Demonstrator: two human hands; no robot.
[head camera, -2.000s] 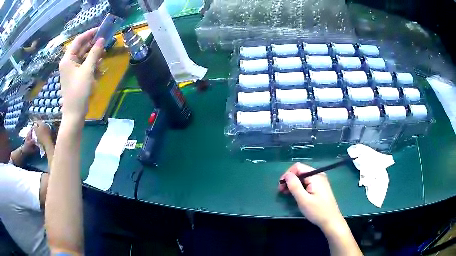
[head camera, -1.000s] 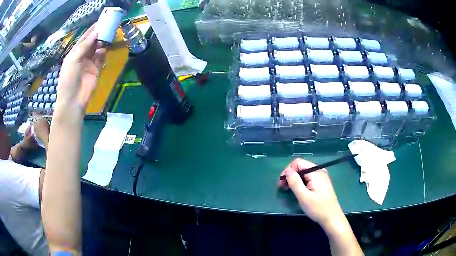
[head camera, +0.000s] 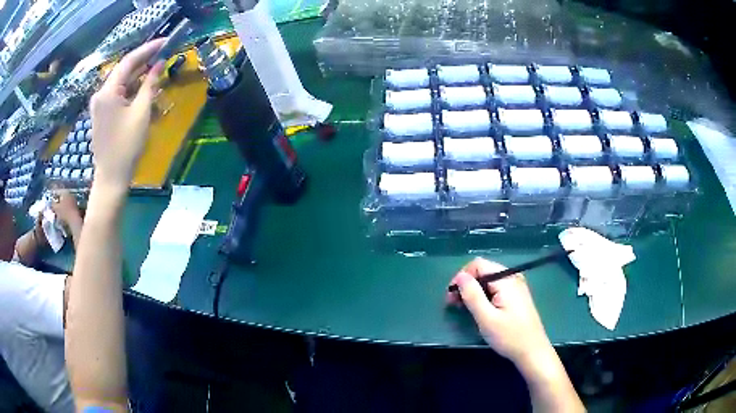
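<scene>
My left hand (head camera: 125, 109) is raised at the upper left and holds a device housing (head camera: 173, 40) by its edges, its narrow dark-grey side showing. The housing is just left of the metal tip of the hot-air gun (head camera: 252, 121), not touching it. The gun stands nozzle-up, its slimmer handle (head camera: 244, 214) with a red switch beside the barrel. My right hand (head camera: 494, 306) rests low over the bench and holds a thin black rod (head camera: 529, 264) that points right. The rod's far end reaches a crumpled white cloth (head camera: 601, 282).
A clear tray (head camera: 516, 216) holds rows of white units, with shiny plastic (head camera: 444, 28) behind it. A paper strip (head camera: 173, 242) lies left, and long white paper (head camera: 278, 68) hangs behind the gun. A person in a white sleeve (head camera: 36, 323) works at far left.
The housing first turned to show its white face, then turned back to its narrow dark side. My left hand turned with it near the gun tip. My right hand has barely moved.
</scene>
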